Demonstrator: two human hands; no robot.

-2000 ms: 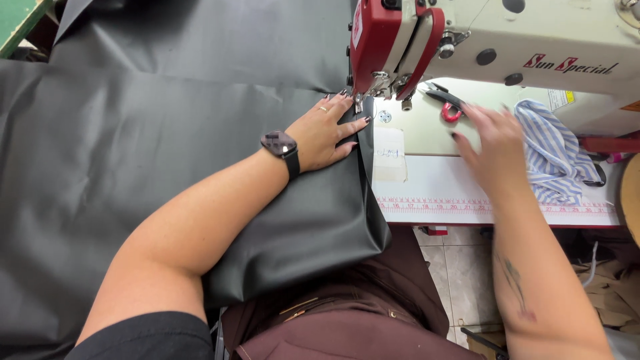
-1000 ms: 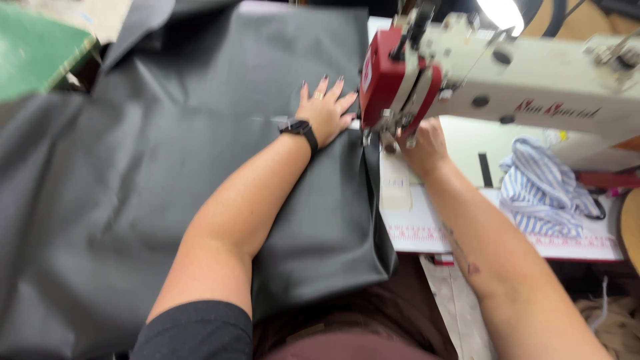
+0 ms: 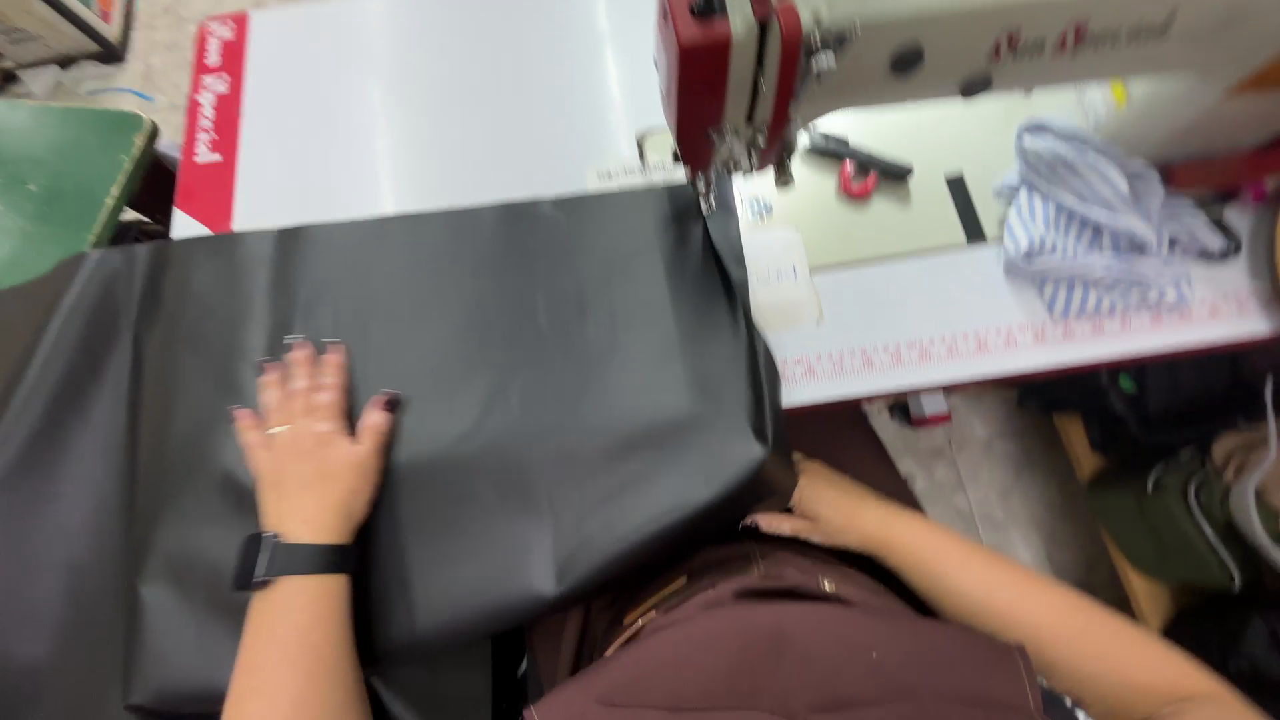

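Observation:
A large sheet of smooth black material (image 3: 560, 370) covers the left and middle of the view and hangs over the table's front edge. My left hand (image 3: 312, 450), with a ring and a black watch on the wrist, rests flat on it, fingers apart. My right hand (image 3: 820, 500) is low at the sheet's front right corner; its fingers partly go under the material, so its grip is hidden. The sheet's back right corner lies under the red and white head of a sewing machine (image 3: 730, 90), at the presser foot (image 3: 708, 190).
Black-handled snips with a red ring (image 3: 858, 165), a short black strip (image 3: 965, 208) and a striped blue and white cloth (image 3: 1090, 225) lie right of the machine head. A printed ruler (image 3: 1000, 345) runs along the front edge. A green tabletop (image 3: 60, 180) stands far left.
The black sheet has shifted toward me, baring the white table behind it. My left hand has moved left, away from the machine. My right hand has come down from beside the machine head to the sheet's front corner.

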